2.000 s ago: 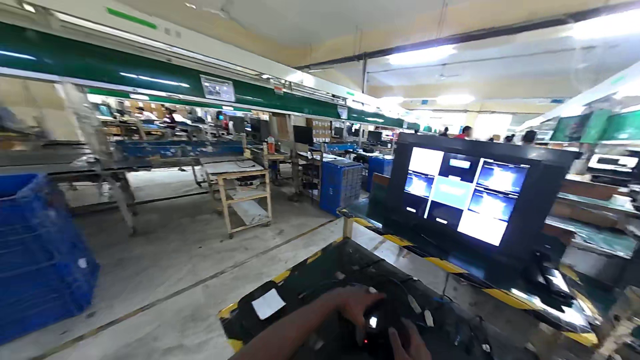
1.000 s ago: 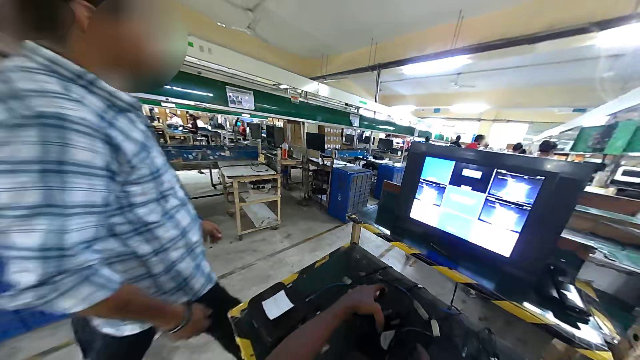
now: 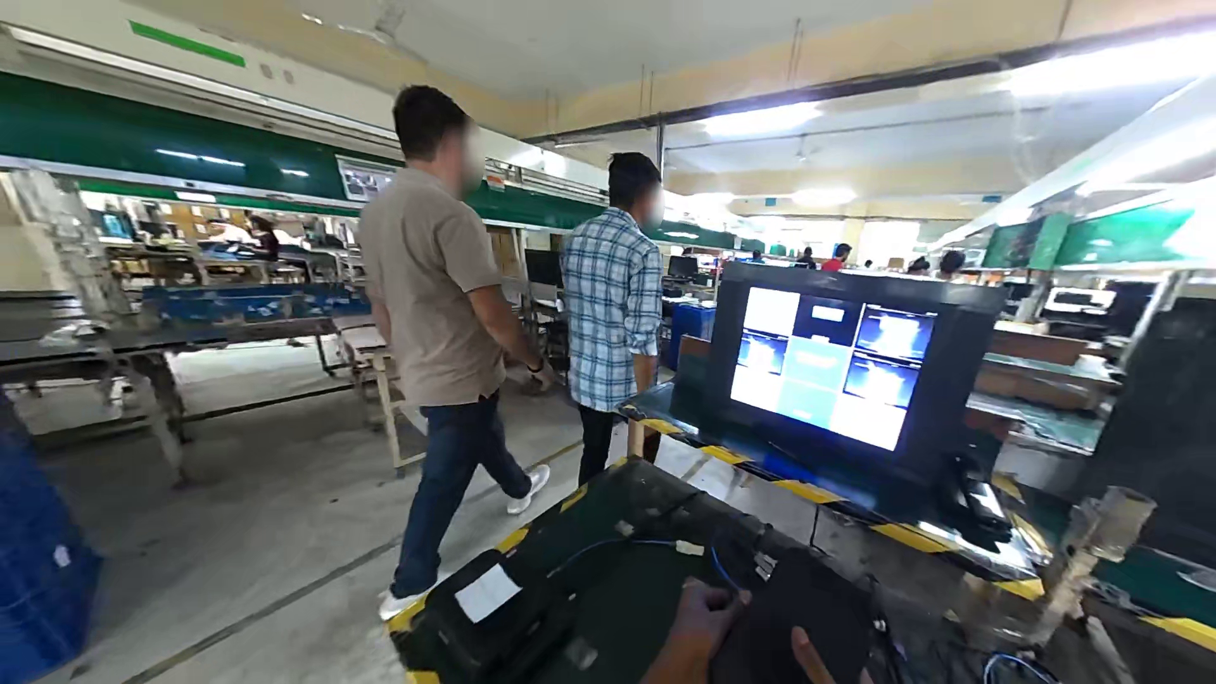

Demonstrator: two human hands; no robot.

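Low in the head view, my left hand (image 3: pixel 705 617) is over the dark bench, its fingers curled at the edge of a round black object (image 3: pixel 788 598); whether it grips this is unclear. At the bottom edge my right hand (image 3: pixel 812 655) shows only partly, a finger or two raised against the same black object. A blue cable (image 3: pixel 727 562) and a cable with a pale connector (image 3: pixel 689 548) lie just beyond my left hand. Left of the hands is a black case (image 3: pixel 475 608) with a white paper (image 3: pixel 487 593) on it.
A monitor (image 3: pixel 817 361) stands on a table edged in yellow-black tape (image 3: pixel 807 491), with a dark handheld device (image 3: pixel 983 503) beside it. Two people, in a tan shirt (image 3: pixel 432 275) and a checked shirt (image 3: pixel 611 304), are in the aisle on the left. A blue crate (image 3: pixel 43 541) stands far left.
The person in the checked shirt, close at the left one second ago, is now farther off near the monitor table. A second person in tan has come into view.
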